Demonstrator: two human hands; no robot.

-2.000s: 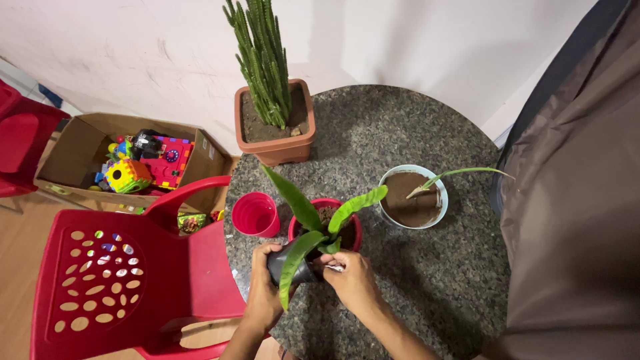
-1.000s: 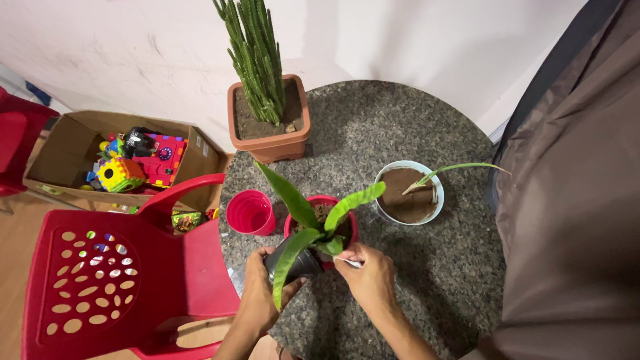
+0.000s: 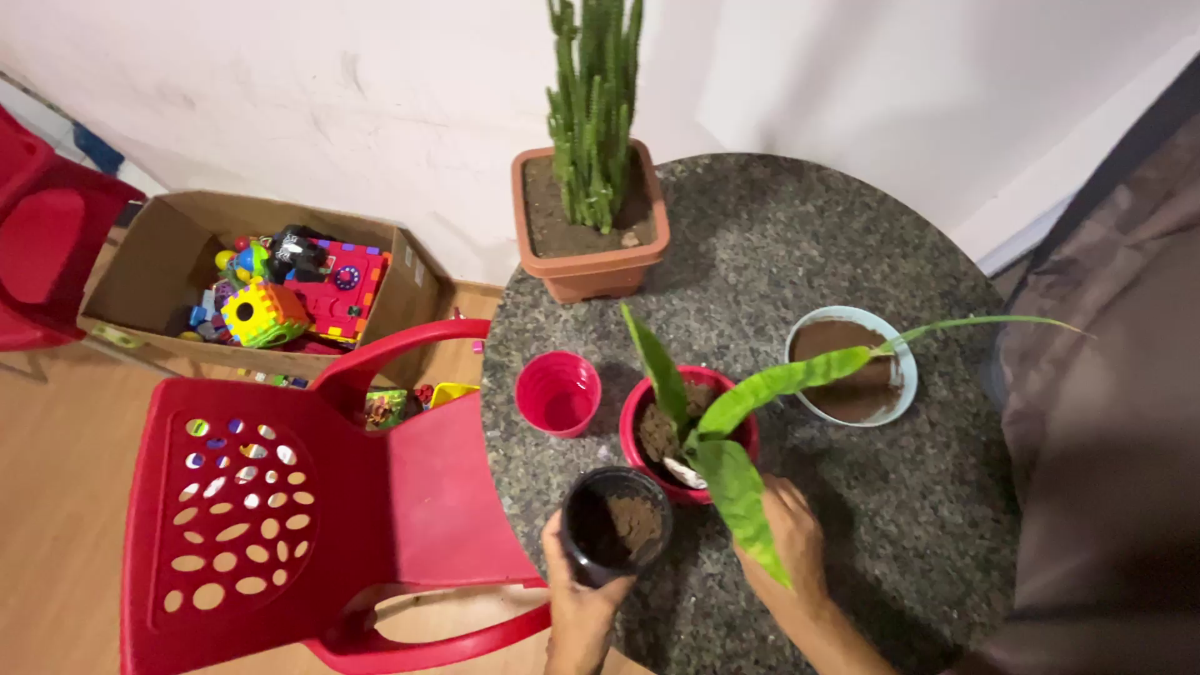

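My left hand (image 3: 583,595) holds a black plastic pot (image 3: 616,527) with some soil inside, tilted so its mouth faces me. A broad-leaved green plant (image 3: 741,441) stands in a red pot (image 3: 630,427) of soil, with something white at the plant's base. Beside the red pot's lower right is my right hand (image 3: 792,534), partly behind a leaf; whether its fingers grip anything is hidden. An empty-looking red plastic cup (image 3: 558,394) stands left of the red pot. To the right, a pale blue bowl (image 3: 848,412) holds brown soil and a thin green shoot (image 3: 975,321).
A cactus-like plant (image 3: 595,122) in a square terracotta-coloured pot (image 3: 600,272) stands at the back of the round granite table (image 3: 750,225). A red plastic chair (image 3: 337,506) touches the left side. Behind it is a cardboard box (image 3: 159,272) of toys. Brown fabric (image 3: 1116,450) hangs at right.
The black pot, earlier close against the plant's base, is now apart from it to the lower left in my left hand. My right hand has moved away from the plant's base to the lower right.
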